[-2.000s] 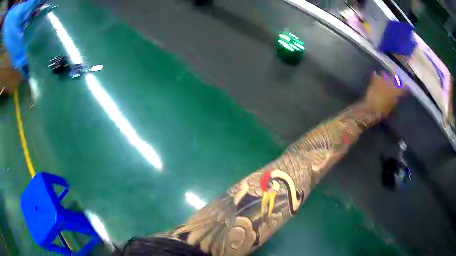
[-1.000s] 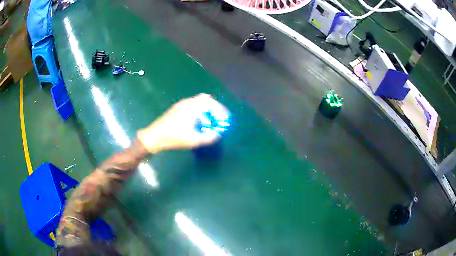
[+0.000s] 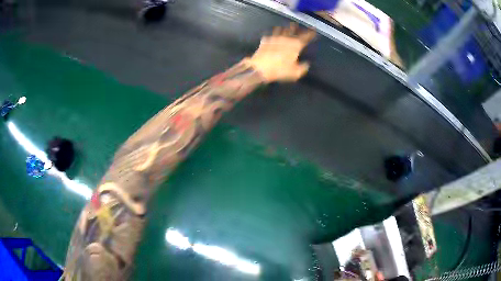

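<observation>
My left hand (image 3: pixel 281 56) is over the dark strip at the upper middle, blurred, with fingers spread and nothing visible in it. Its tattooed forearm comes in from the lower left. My right hand is not in view. A black unit (image 3: pixel 398 166) with a short pale lead sits on the dark strip at the right. Another dark unit (image 3: pixel 154 11) is at the top left of the strip. A black unit (image 3: pixel 60 153) stands on the green worktop at the left, beside a blue circuit board (image 3: pixel 37 166). A small blue piece (image 3: pixel 7 108) with a pale-ended wire lies farther left.
A white and grey box, likely the screw feeder (image 3: pixel 395 249), with a yellowish end is at the lower right, by a coiled cord (image 3: pixel 472 271). A pale bar (image 3: pixel 467 189) crosses there. A metal rail (image 3: pixel 417 90) edges the strip. A blue stool (image 3: pixel 27 263) is at the bottom left.
My left hand has moved from over the green worktop to over the dark strip. The bright blue-topped unit it held is no longer in it. The view has shifted, bringing in the box at lower right.
</observation>
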